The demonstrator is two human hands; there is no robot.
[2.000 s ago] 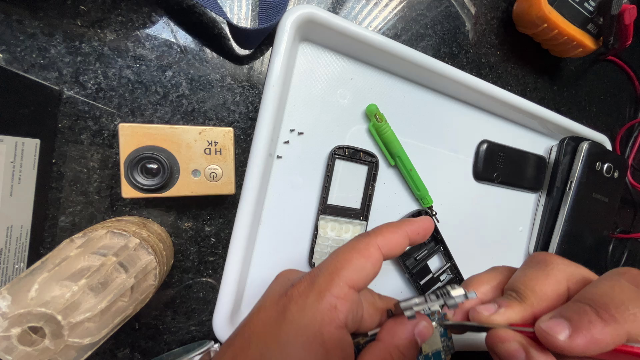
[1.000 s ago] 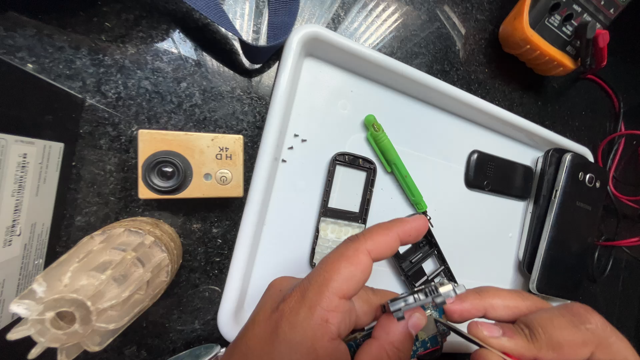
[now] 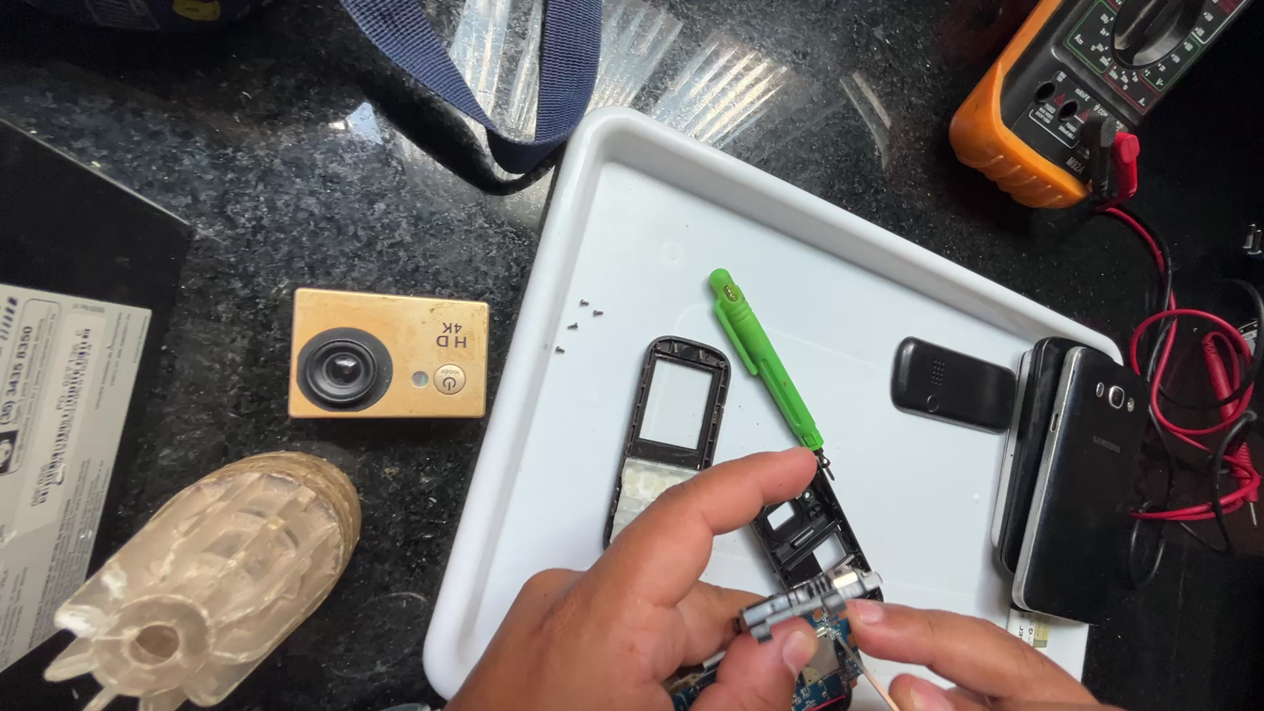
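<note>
My left hand [image 3: 681,602] holds a blue circuit board [image 3: 825,657] with a grey metal-and-plastic part [image 3: 805,602] standing off it, its thumb against that part. My right hand [image 3: 973,657] is at the board's right side and grips a thin tool [image 3: 869,671], whose tip meets the board below the grey part. Behind the fingers, in the white tray, rest a black phone mid-frame [image 3: 810,523] and a phone front cover [image 3: 681,405] with a window. A green pen-shaped tool [image 3: 765,355] lies between them, pointing at the mid-frame. Several small screws [image 3: 585,313] are at the tray's left.
Black phone cover [image 3: 953,383] and stacked smartphones [image 3: 1081,484] occupy the right of the white plastic tray [image 3: 504,464]. Outside it are a gold action camera [image 3: 390,354], a clear plastic container [image 3: 227,573], a labelled box [image 3: 59,444], a blue strap [image 3: 553,89] and an orange multimeter [image 3: 1047,109] with red and black leads [image 3: 1185,415].
Both hands stay around the board and grey part. My right hand's fingers have shifted slightly, and the tool's angle has changed; its red handle, visible two seconds ago, is now out of sight.
</note>
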